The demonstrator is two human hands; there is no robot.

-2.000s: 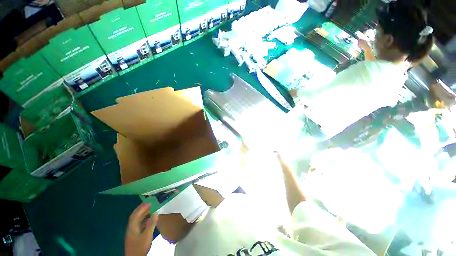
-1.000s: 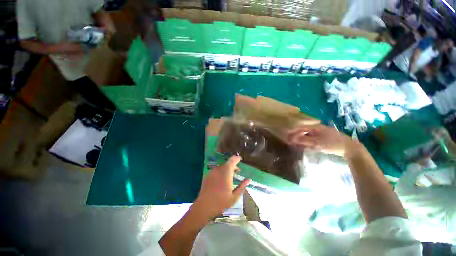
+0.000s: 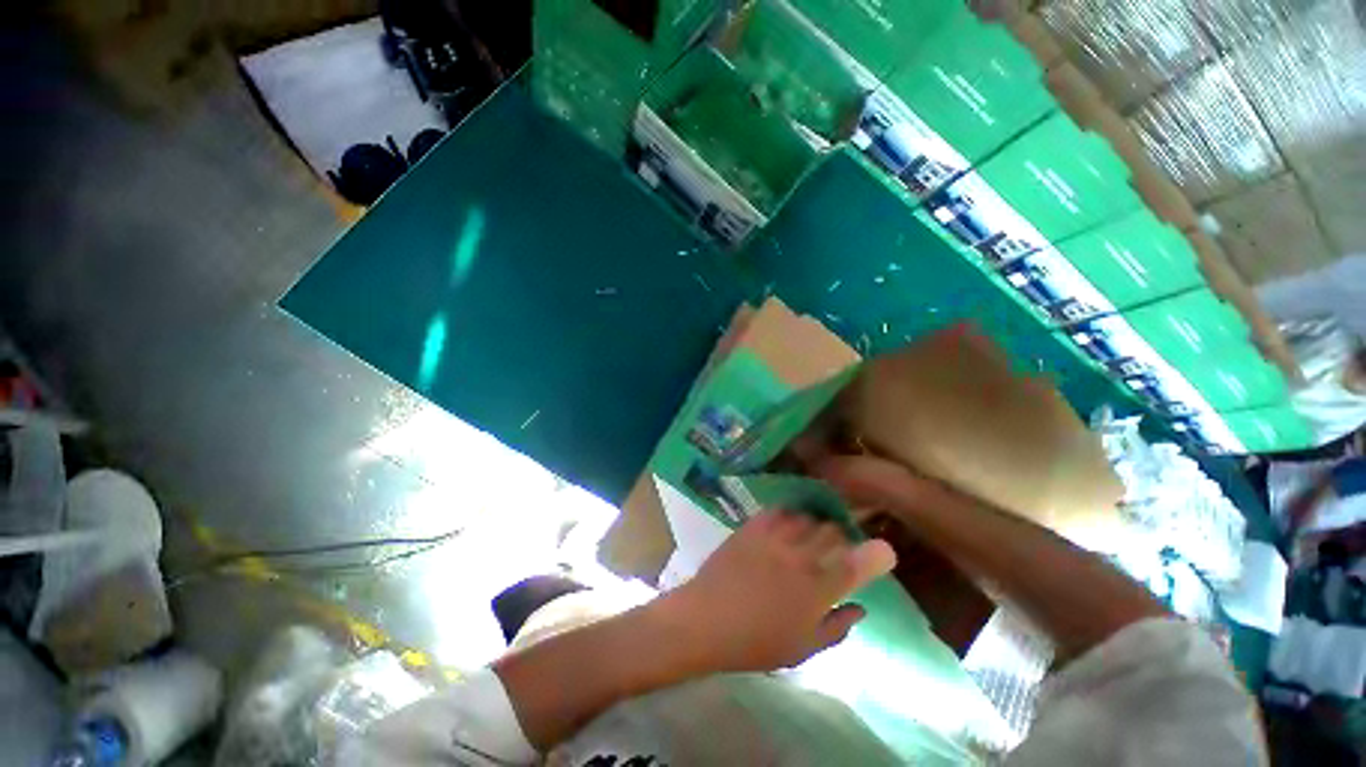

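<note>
The open product box (image 3: 981, 427), brown inside with green printed faces, stands tilted in view near the table's front edge. My left hand (image 3: 787, 589) is at its near side, fingers curled over a bent green flap, thumb apart. My right hand (image 3: 869, 487) reaches into the box opening; its fingertips are partly hidden by the green flap, so whether it holds anything cannot be told. A shiny striped plastic stack (image 3: 1007, 674) lies beside the box, partly under my right forearm.
A filled box (image 3: 704, 188) stands beyond, beside a row of green boxes (image 3: 1049, 180) along the far edge. A white heap of fittings (image 3: 1176, 502) lies at right. The green table (image 3: 524, 285) ends at lower left. Bagged plastic items (image 3: 307, 697) are at bottom left.
The view has turned, moving the table's left end up. A clear item seen over the box opening no longer shows. My right hand has gone from the box's upper edge into the opening.
</note>
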